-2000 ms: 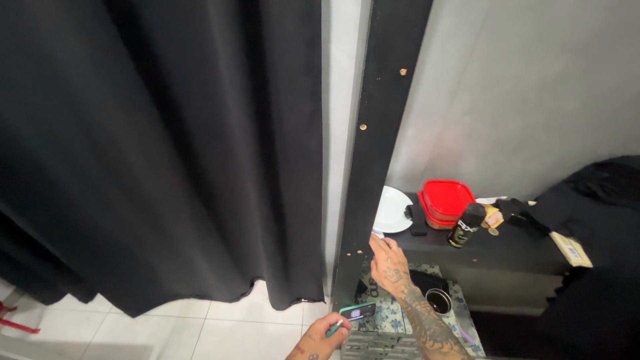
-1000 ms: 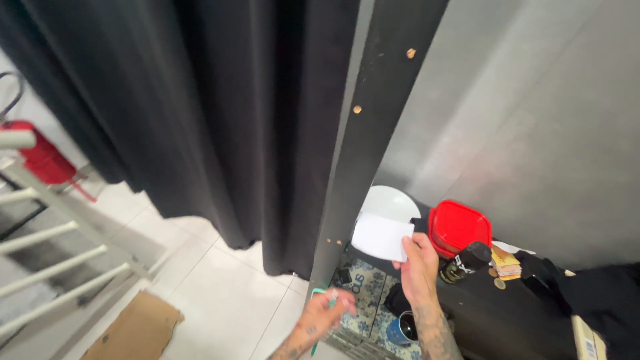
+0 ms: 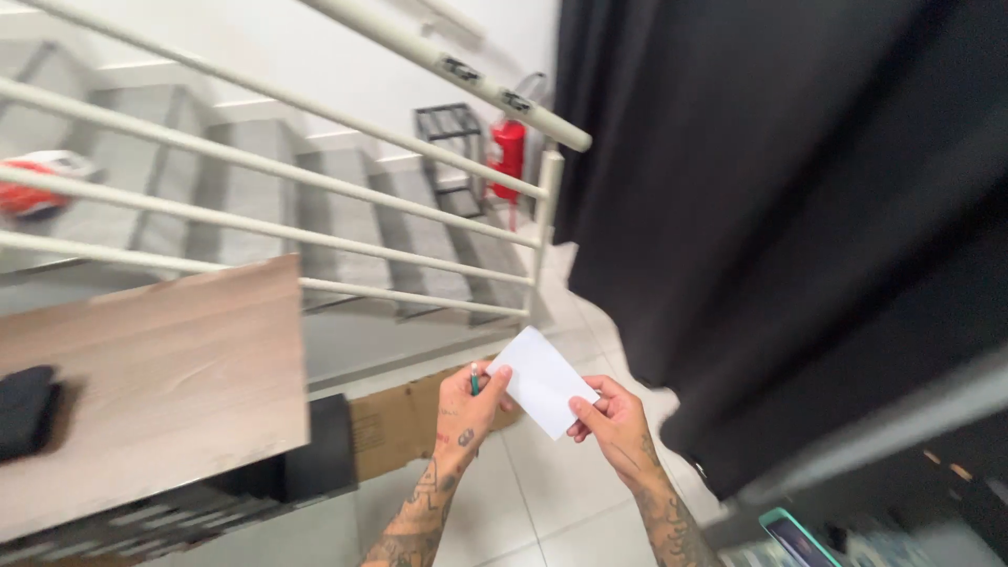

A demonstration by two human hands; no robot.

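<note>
A blank white sheet of paper (image 3: 543, 383) is held between both hands over the tiled floor. My left hand (image 3: 470, 402) pinches its left corner with the thumb on top, and a thin teal pen-like object (image 3: 474, 379) also sits in those fingers. At the sheet's lower right edge, my right hand (image 3: 614, 421) grips it between thumb and fingers. A phone in a teal case (image 3: 797, 539) lies at the lower right, away from both hands.
On the left is a wooden tabletop (image 3: 157, 370) bearing a black object (image 3: 27, 411). Behind it, a white metal railing (image 3: 339, 189) borders grey stairs. A red fire extinguisher (image 3: 508, 157) stands near a black curtain (image 3: 748, 197). Flattened cardboard (image 3: 402, 425) lies on the floor.
The view has swung far left, off the shelf with the plate and red container. The paper, in my right hand alone a second ago, is now in both hands. My left hand no longer holds the phone.
</note>
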